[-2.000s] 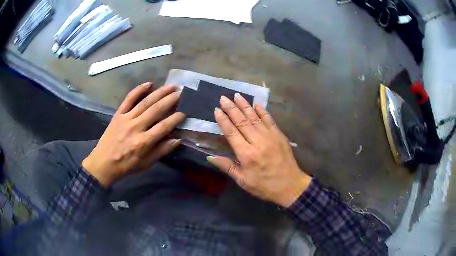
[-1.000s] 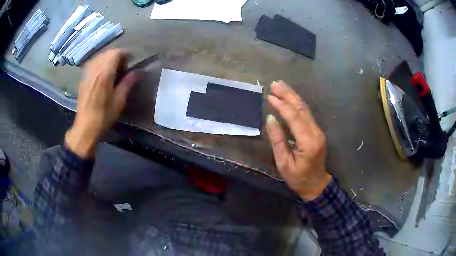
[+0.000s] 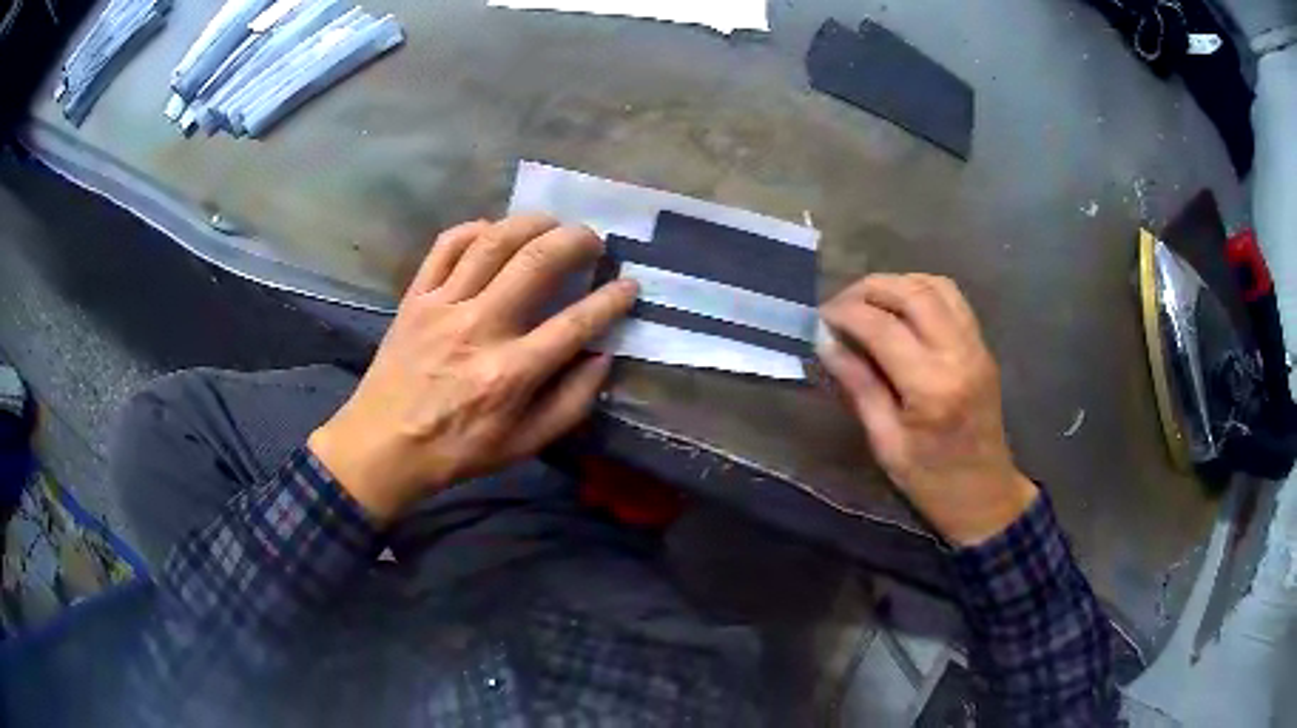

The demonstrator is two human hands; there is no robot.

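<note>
The white backing piece (image 3: 583, 194) lies flat on the table in front of me. The dark fabric piece (image 3: 733, 253) lies on it. The grey-white strip template (image 3: 726, 296) lies lengthwise across the dark piece, which shows above and below it. My left hand (image 3: 484, 349) rests on the left end, fingertips pressing the strip and the pieces. My right hand (image 3: 917, 377) has thumb and fingers closed together at the strip's right end; the fingers hide that end.
Bundles of finished strips (image 3: 292, 64) lie at the far left. White sheets (image 3: 654, 12) lie at the far centre. Spare dark pieces (image 3: 893, 86) lie beyond, right of centre. The iron (image 3: 1188, 349) stands at the right. The table edge (image 3: 754, 477) curves near my lap.
The narrow strip now lies across the dark piece. My left hand came back from the left onto the pieces. My right hand closed at their right edge. The view shifted.
</note>
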